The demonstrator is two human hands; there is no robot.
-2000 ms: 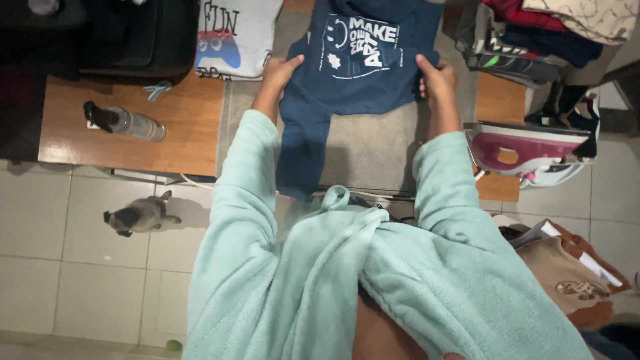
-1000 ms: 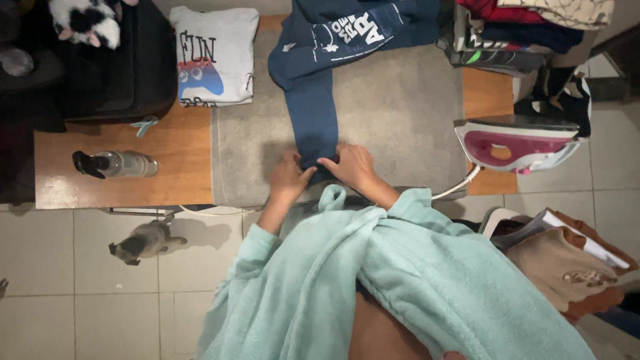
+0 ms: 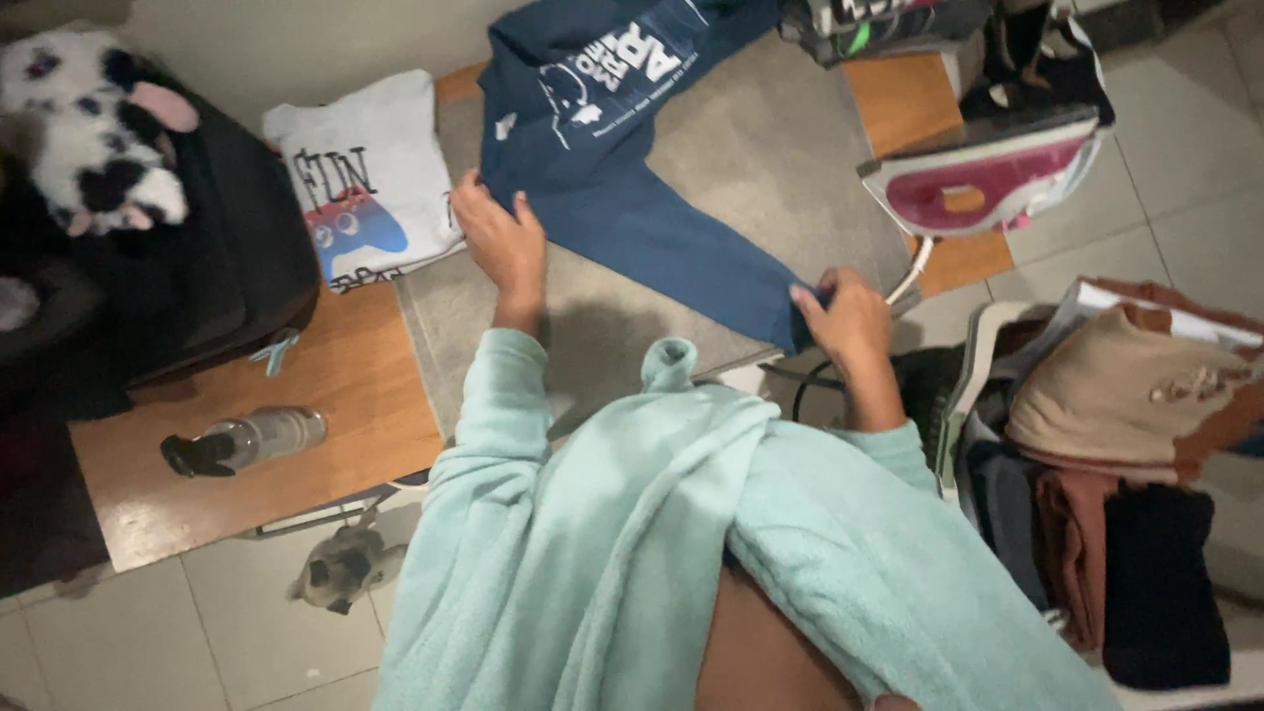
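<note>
A navy sweatshirt (image 3: 592, 158) with white print lies on a grey cloth pad (image 3: 760, 128), one sleeve stretched diagonally toward the lower right. My right hand (image 3: 849, 316) pinches the cuff end of that sleeve near the pad's front edge. At the sweatshirt's left edge, by the shoulder, my left hand (image 3: 501, 237) touches the fabric; whether its fingers grip it cannot be told. A folded light grey shirt (image 3: 370, 178) with a game controller print lies just left of that hand. On the right, a white and magenta clothes iron (image 3: 978, 188) rests on its side.
A spray bottle (image 3: 267, 439) lies on the wooden tabletop (image 3: 227, 504), near a black bag (image 3: 237, 227) with a cow-patterned plush (image 3: 99, 138). Folded clothes (image 3: 889, 25) are stacked at the back right. A laundry basket (image 3: 963, 395) of clothes stands at lower right. A cat (image 3: 341, 568) is on the floor.
My hands, close together at the sleeve's end a second ago, are now apart. The sleeve, which pointed toward me, now slants to the right with the cuff at my right hand. The view has turned.
</note>
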